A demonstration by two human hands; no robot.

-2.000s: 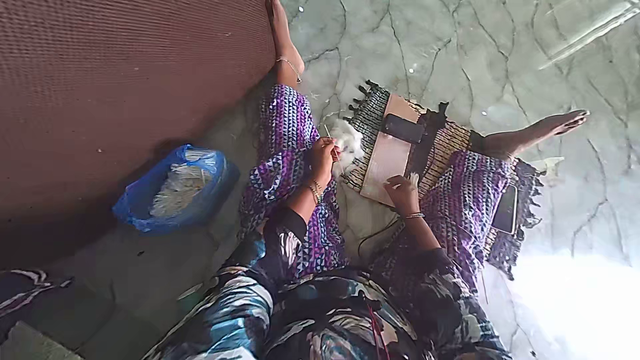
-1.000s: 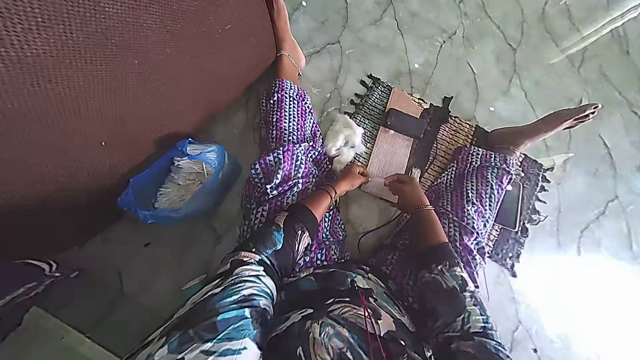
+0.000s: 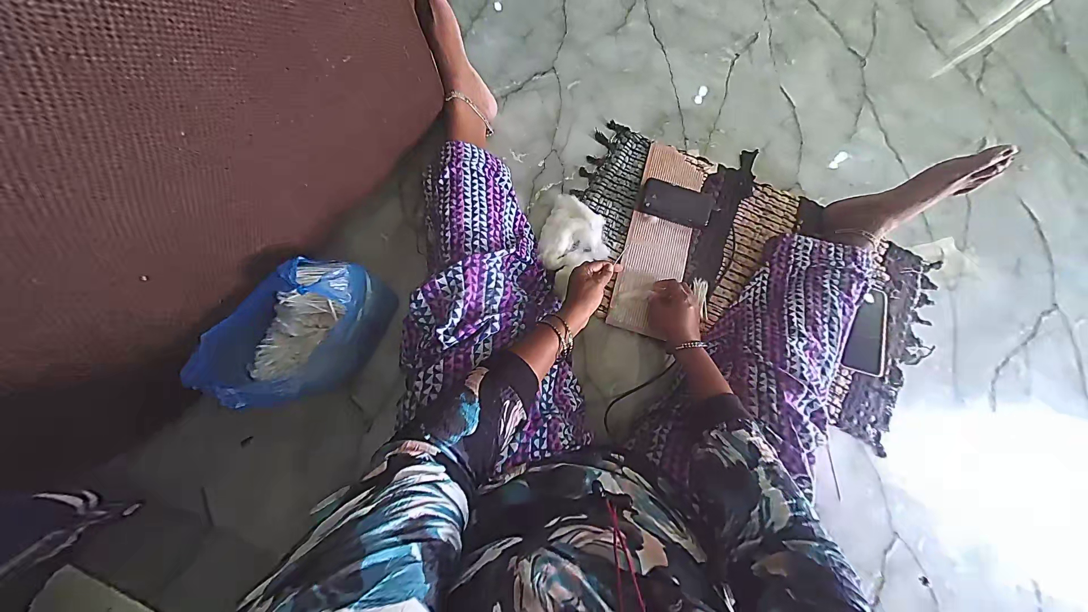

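My left hand [image 3: 589, 291] is raised at the near left corner of a ridged light-brown board [image 3: 650, 268], its fingertips pinched on a thin white strand. Just beyond it lies a fluffy clump of white cotton [image 3: 573, 234]. My right hand [image 3: 674, 311] is curled low over the board's near right part. A small bundle of white strands [image 3: 699, 296] sticks out beside its fingers and appears held in them. A black phone-like object [image 3: 677, 203] rests across the board. To the left, an open blue plastic bag [image 3: 234, 353] holds many thin white strands [image 3: 297, 331].
The board lies on a fringed woven mat [image 3: 761, 229] between my outstretched legs. A phone [image 3: 867, 331] sits on the mat's right end, beside my leg. A dark cord [image 3: 629, 393] curves over the stone floor near me. A brown textured surface [image 3: 212, 153] fills the upper left.
My hands were together at the board's near edge a second ago; they are now apart, the left one farther forward and near the cotton.
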